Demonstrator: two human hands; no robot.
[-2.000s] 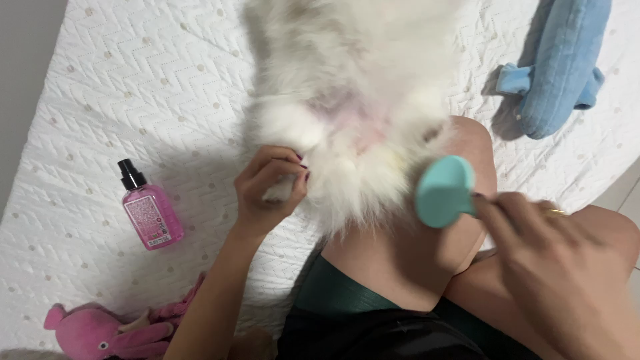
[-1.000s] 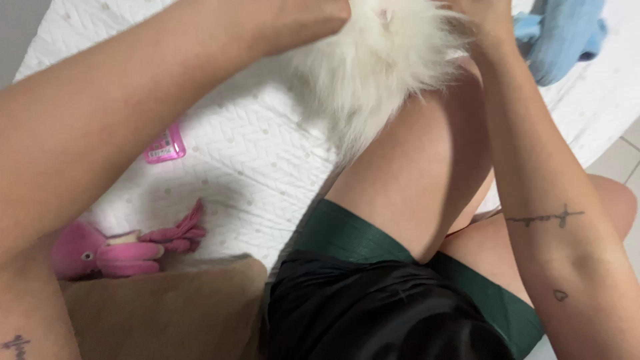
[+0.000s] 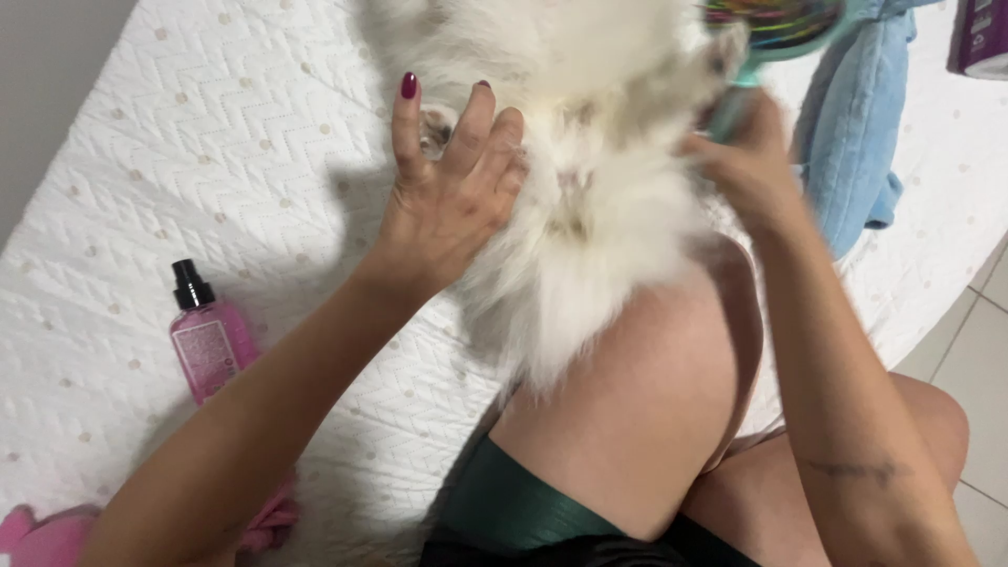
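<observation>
A white long-haired animal lies belly up on the quilted bedspread, its rear end toward my bare thigh. My left hand rests against the fur on its left side with fingers spread, a paw showing between two of them. On the other side my right hand, blurred, grips the handle of a turquoise hairbrush beside the animal's other hind paw. The brush's colourful bristle side faces up toward the camera. The animal's head is out of view.
A pink spray bottle with a black top lies at the left, partly behind my left forearm. A pink plush toy is at the lower left. Right of my right hand lies a blue plush toy, with a purple container in the upper right corner.
The brush, in my right hand near the tail two seconds ago, is now higher up with its bristle side in view. My left hand has opened from a pinch into spread fingers.
</observation>
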